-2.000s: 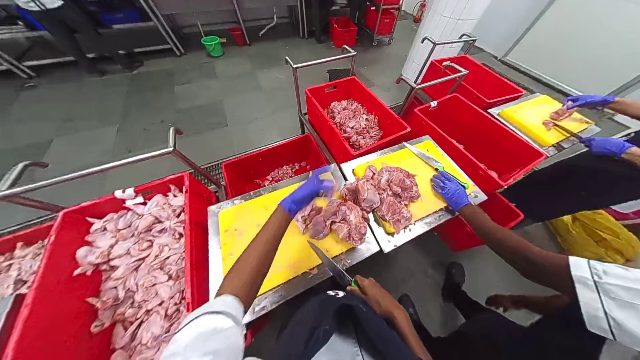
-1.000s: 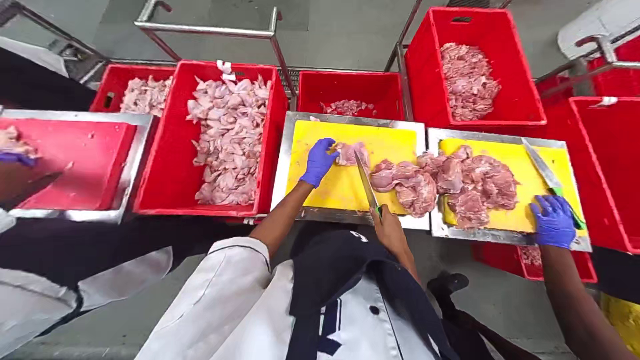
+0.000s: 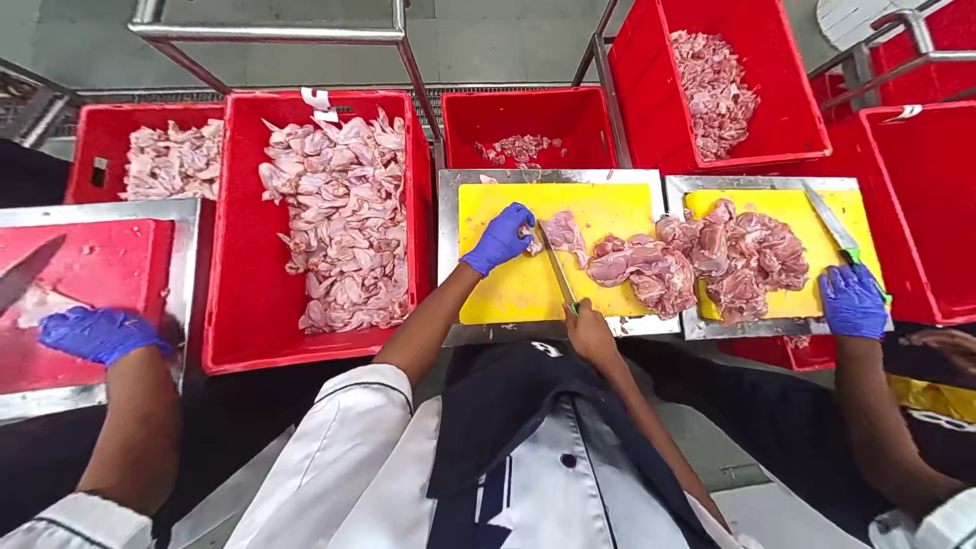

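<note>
My left hand [image 3: 501,240], in a blue glove, grips the left end of a small piece of raw chicken [image 3: 565,232] on a yellow cutting board [image 3: 503,293]. My bare right hand [image 3: 591,335] is closed on the green handle of a knife [image 3: 559,267]; its blade lies across the meat, its tip close to my left fingers. Right of the blade, boneless raw chicken pieces [image 3: 648,271] are heaped on the board and reach its right edge. A metal tray [image 3: 450,229] lies under the board.
Red crates of chicken wings [image 3: 351,198] and meat scraps [image 3: 522,149] stand left and ahead. At right, a co-worker's gloved hand [image 3: 854,301] is at a knife [image 3: 831,217] beside more chicken [image 3: 751,259]. At left, another's gloved hand [image 3: 103,334] touches meat on a red board [image 3: 137,267].
The view has swung left and down. Two seconds ago my left hand was above the board and the knife by its near edge; now the hand holds a piece and the blade is on it.
</note>
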